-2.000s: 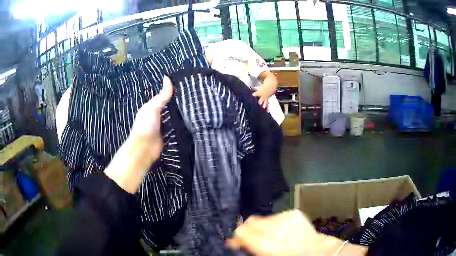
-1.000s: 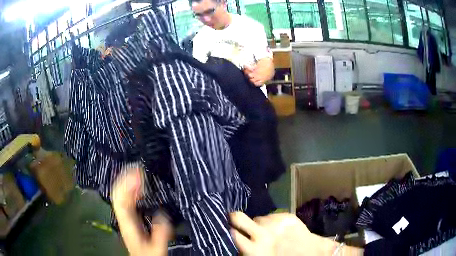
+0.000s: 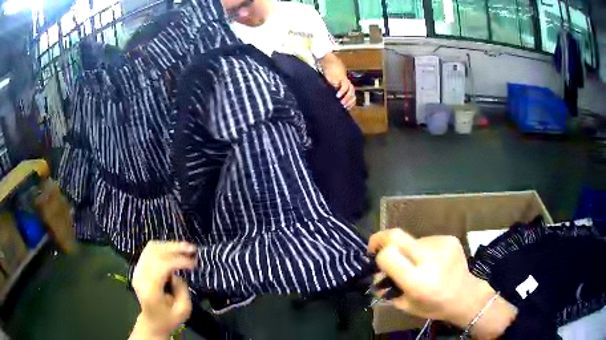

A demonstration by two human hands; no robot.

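Observation:
A black garment with white stripes (image 3: 256, 179) hangs in front of me, with gathered tiers and a wide ruffle (image 3: 286, 259) at its lower edge. My right hand (image 3: 425, 275) pinches the right end of the ruffle. A small dark thing shows under its fingers; I cannot tell what it is. My left hand (image 3: 163, 285) is at the left end of the ruffle with curled fingers; whether it grips the cloth is unclear. Plain black cloth (image 3: 332, 139) hangs behind the striped part on the right.
An open carton (image 3: 465, 202) stands at the lower right. Beside it lie stacked black garments (image 3: 558, 272) with striped ruffles and a white tag (image 3: 527, 286). A person in a white shirt (image 3: 292, 30) stands behind the garment. A blue crate (image 3: 535, 109) is farther back.
My left hand has moved down from the upper part of the garment to the lower ruffle. My right hand has moved slightly up and right, and the ruffle is now spread wide.

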